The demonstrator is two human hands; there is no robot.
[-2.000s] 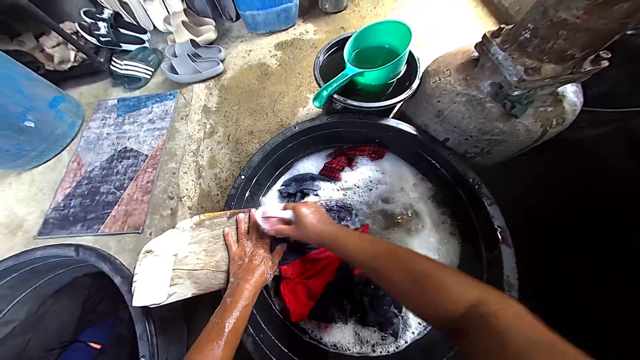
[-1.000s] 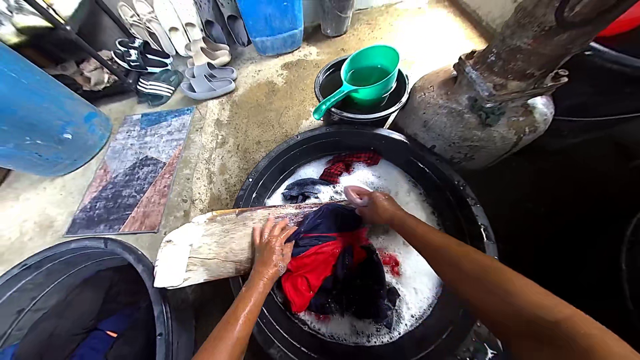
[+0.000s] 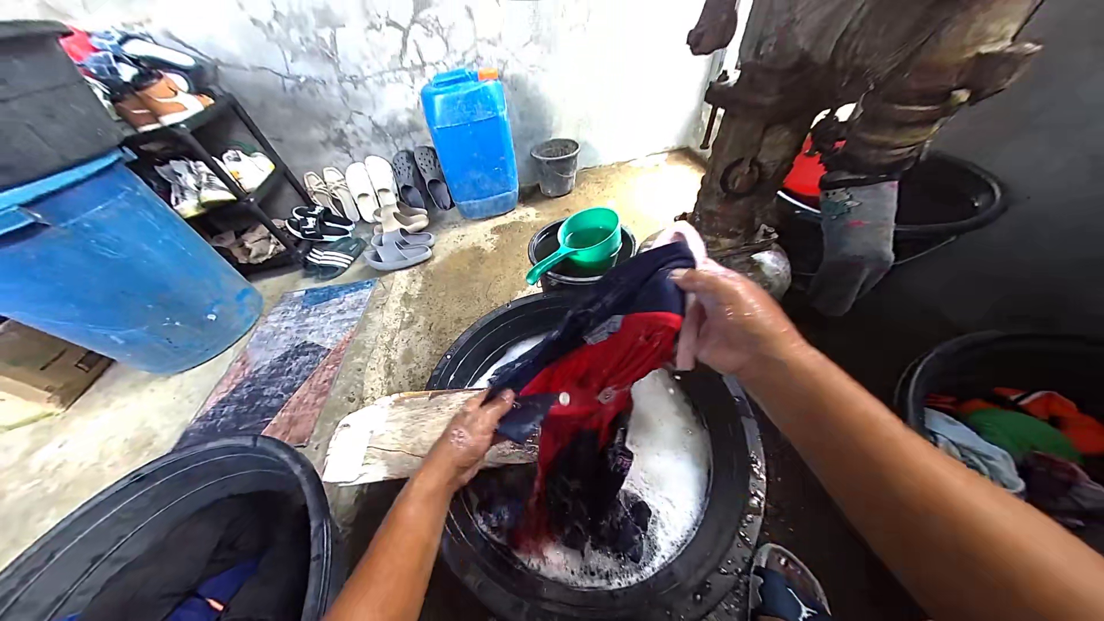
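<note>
A wet red and navy garment is stretched between my two hands, its lower part hanging into a round black tub of foamy water. My left hand grips the navy cloth above a wooden board, whose right end reaches over the tub. My right hand holds the garment's upper right end higher up, together with a pale pink looped item that looks like a brush or a strip; its kind is unclear. White suds surround the dark cloth in the water.
A green dipper rests on a small black bucket behind the tub. Black tubs with clothes stand at lower left and right. A rusty pump rises behind. A patterned mat lies left; a foot shows below right.
The red and navy garment has risen from the tub and is spread between my hands. Both hands have lifted off the board and water area. The view has tilted up.
</note>
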